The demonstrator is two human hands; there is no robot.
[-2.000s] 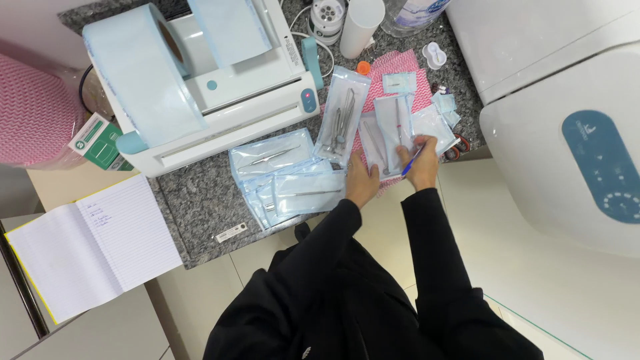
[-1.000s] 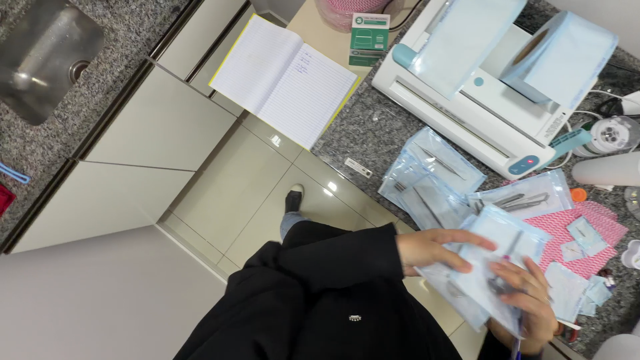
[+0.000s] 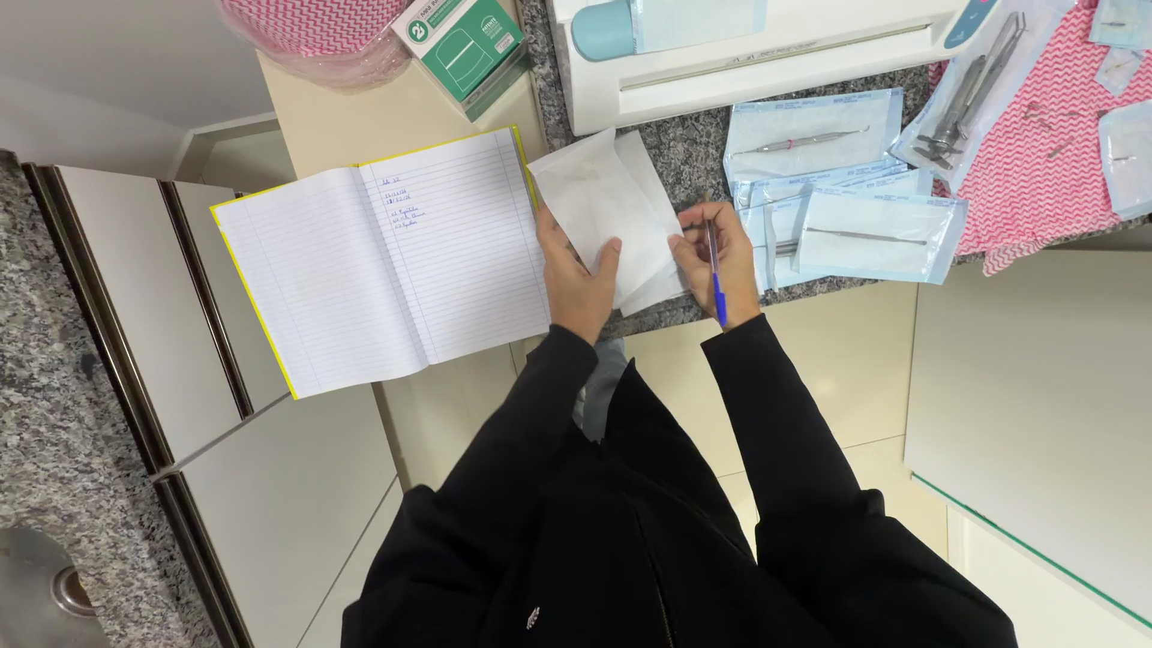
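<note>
My left hand point(image 3: 580, 279) grips white paper-backed sterilization pouches point(image 3: 603, 198) between thumb and fingers, just right of an open lined notebook point(image 3: 459, 252) with handwriting on its right page. At the pouches' right edge, my right hand point(image 3: 724, 261) pinches them and also holds a pen with a blue cap point(image 3: 718, 288), which lies across the palm. To the right, several sealed pouches with metal dental instruments lie overlapping, the front one point(image 3: 877, 236) holding a thin probe. What the held pouches contain is hidden.
A white sealing machine point(image 3: 765, 54) stands behind the pouches. A green and white box point(image 3: 463, 54) and a pink patterned roll in plastic point(image 3: 315, 36) are at the back left. Pink patterned cloth point(image 3: 1017, 171) lies at the right. A sink point(image 3: 45, 585) is at the lower left.
Both hands have moved from the pink cloth toward the notebook, with pouches held between them. One second ago the pouches showed their clear side; now their white backs face up. The view has shifted and turned.
</note>
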